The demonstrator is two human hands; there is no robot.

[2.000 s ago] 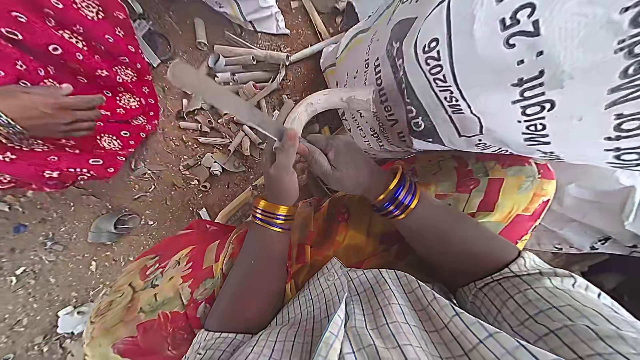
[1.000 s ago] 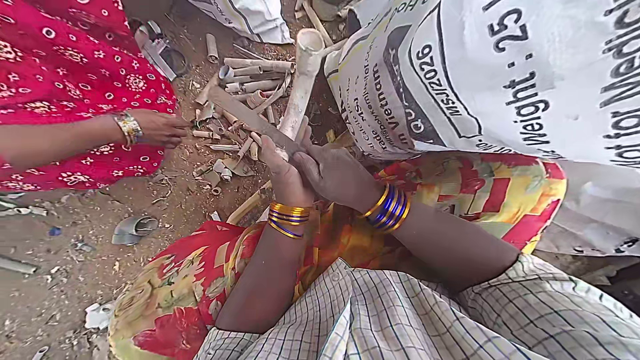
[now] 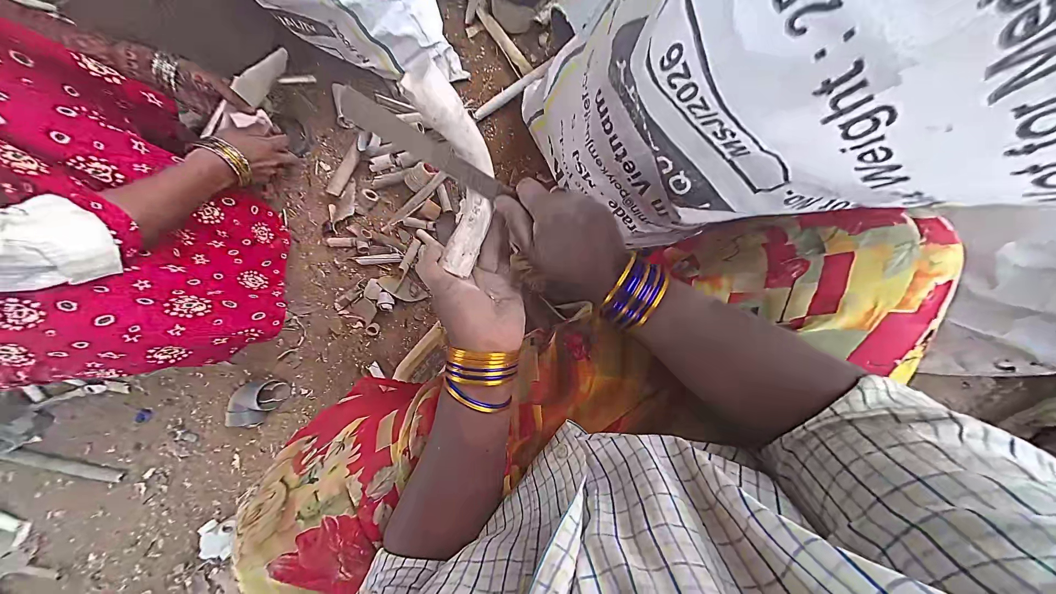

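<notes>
My left hand [image 3: 483, 293] holds the lower end of a curved, whitish pipe-like piece [image 3: 469, 235], palm up with the fingers around it. The piece rises away from me and bends toward the upper left. My right hand [image 3: 569, 239] is closed on the near end of a long flat blade [image 3: 412, 140], whose handle the fingers hide. The blade crosses in front of the whitish piece and points to the upper left. Both hands are close together above my lap.
Many short tube pieces and scraps [image 3: 396, 177] lie on the dirt ground beyond my hands. A large printed white sack [image 3: 742, 107] stands at the right, another sack [image 3: 371, 33] at the top. At the left, a person's hands [image 3: 247, 153] hold a pale piece. A grey curved scrap [image 3: 257, 403] lies nearer.
The whitish piece stood nearly straight up in the view a second ago and now bends to the upper left. The other person's hand, empty before, now holds a pale piece with the second hand.
</notes>
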